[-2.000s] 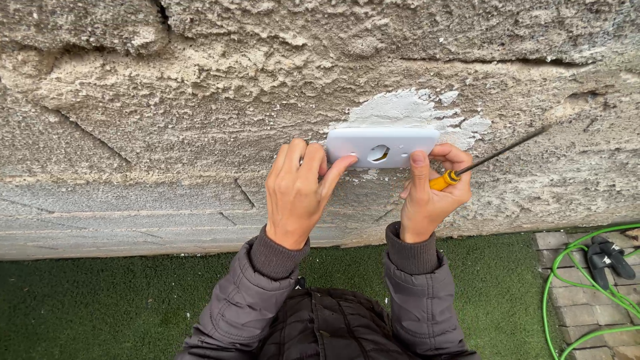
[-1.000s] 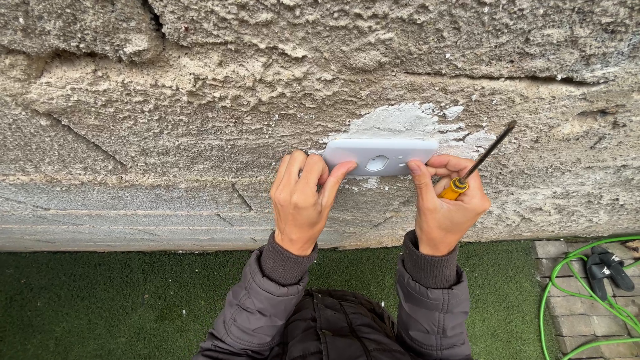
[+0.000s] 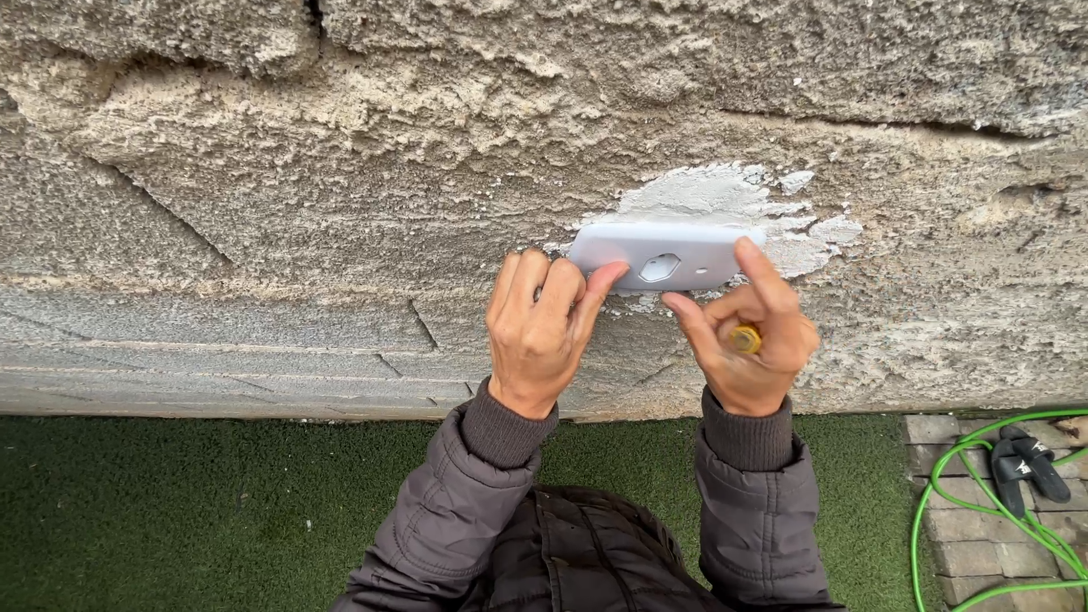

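A white plastic socket cover plate point(image 3: 616, 246) with a six-sided opening and a small hole lies against the rough wall, over a patch of white plaster point(image 3: 697, 197). My left hand point(image 3: 540, 331) grips the plate's left end, thumb on its face. My right hand point(image 3: 752, 331) is at the plate's right end, index fingertip on the upper right corner and thumb at the lower edge. The yellow handle of a screwdriver point(image 3: 745, 339) is held in the curled fingers of my right hand; its shaft is hidden.
The coarse, cracked wall point(image 3: 382, 170) fills the upper view. Artificial grass point(image 3: 212, 510) runs along its foot. At the lower right, a green hose point(image 3: 920, 518) and black slide sandals point(image 3: 1024, 467) lie on paving blocks point(image 3: 960, 557).
My right hand has shifted its fingers on the plate: the index finger is now extended to the upper corner. The screwdriver has turned, and its shaft, visible before, no longer shows.
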